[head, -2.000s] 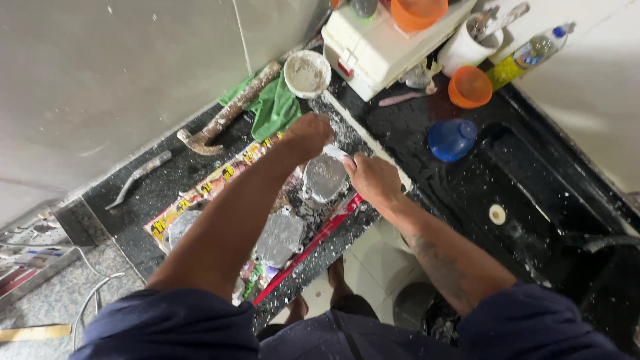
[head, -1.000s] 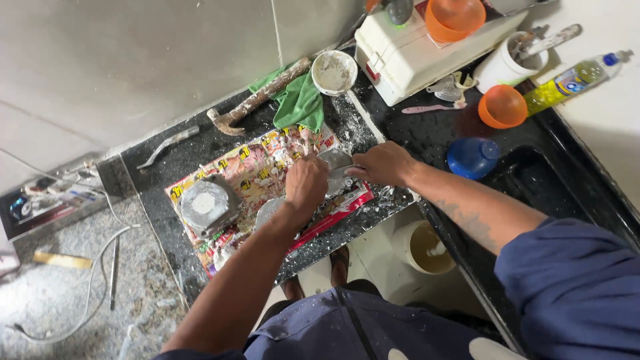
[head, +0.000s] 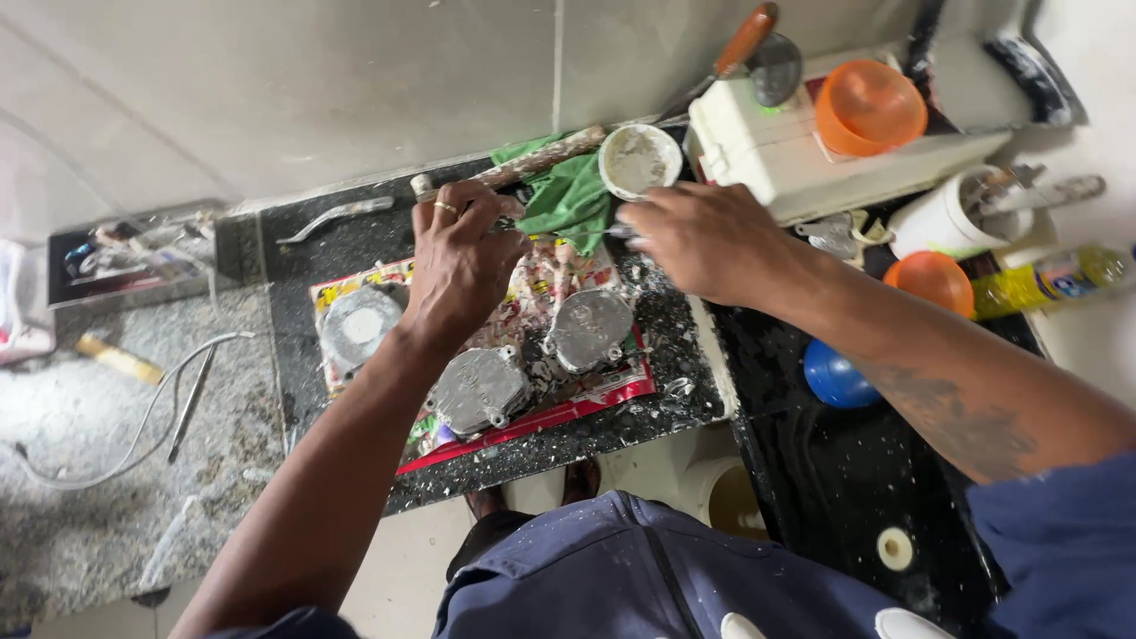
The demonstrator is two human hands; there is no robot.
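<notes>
My left hand (head: 466,253), with a ring on one finger, has its fingers curled above the back of a printed paper sheet; whether it grips anything is blurred. Beside the white plaster-smeared tub, my right hand (head: 710,235) pinches a thin metal tool (head: 617,231) that points towards my left hand. Under and between my arms lie a round grey metal cover with a pale centre (head: 359,327), a grey cast metal cover with lugs (head: 479,389) and a similar one (head: 590,328). A green cloth (head: 568,200) lies behind, under a hammer's handle (head: 550,158).
The white tub (head: 639,161) stands near the wall. A bent metal tool (head: 337,217) lies back left. To the right are a white case (head: 754,151), orange bowls (head: 870,108), a blue bowl (head: 839,373), a bottle of yellow liquid (head: 1047,280) and a black sink (head: 834,497).
Both hands have moved off the right-hand metal cover towards the green cloth and the tub, and are farther apart. That cover is now in plain sight. The view has shifted.
</notes>
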